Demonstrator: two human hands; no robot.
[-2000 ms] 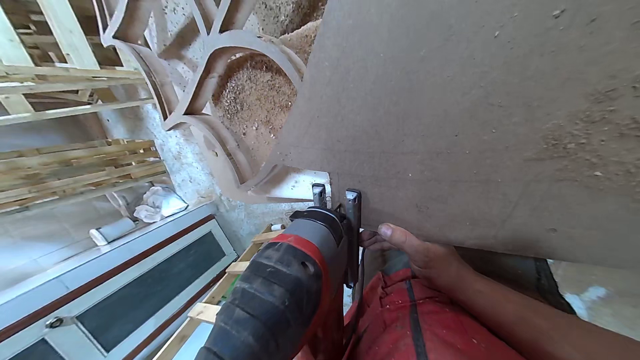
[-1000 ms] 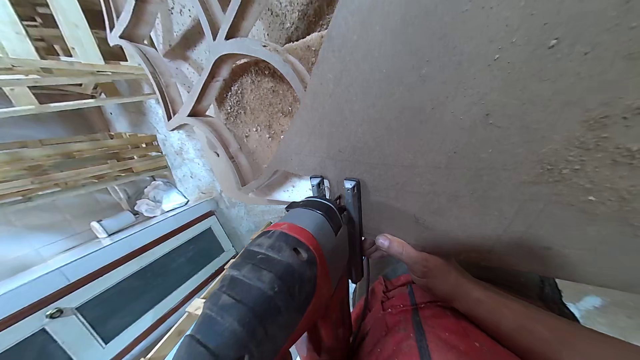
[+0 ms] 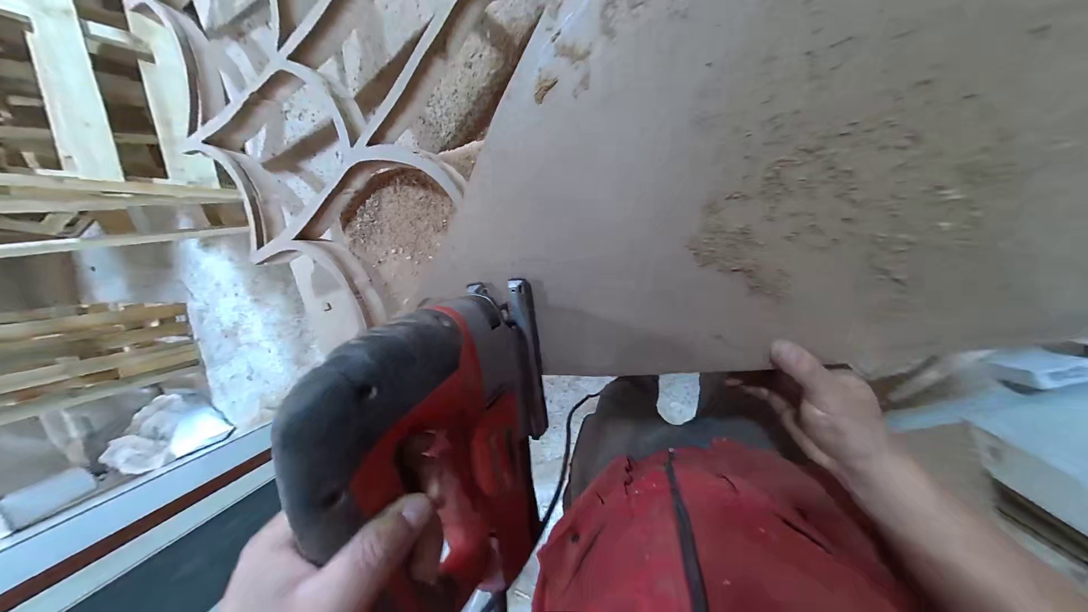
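Note:
My left hand (image 3: pixel 340 552), at the lower left, is wrapped around the handle of a red and black corded jigsaw (image 3: pixel 425 399). The front of the jigsaw's metal shoe (image 3: pixel 527 340) lies at the left part of the near edge of a large brown fibreboard sheet (image 3: pixel 629 212); the blade cannot be made out. Over on the right, my right hand (image 3: pixel 824 408) grips the sheet's near edge, thumb on top and fingers partly hidden below. Sawdust (image 3: pixel 807 204) is scattered on the sheet.
Curved cut-out lattice pieces (image 3: pixel 357 153) lie beyond the sheet at upper left, with a heap of sawdust (image 3: pixel 399 212) among them. Wooden pallets (image 3: pixel 76 102) stand at far left, above a white-framed panel (image 3: pixel 170 518). The power cord (image 3: pixel 561 467) hangs beside the jigsaw.
My right hand has moved right along the sheet's near edge, away from the jigsaw. My left hand on the jigsaw's handle now shows. The view has shifted.

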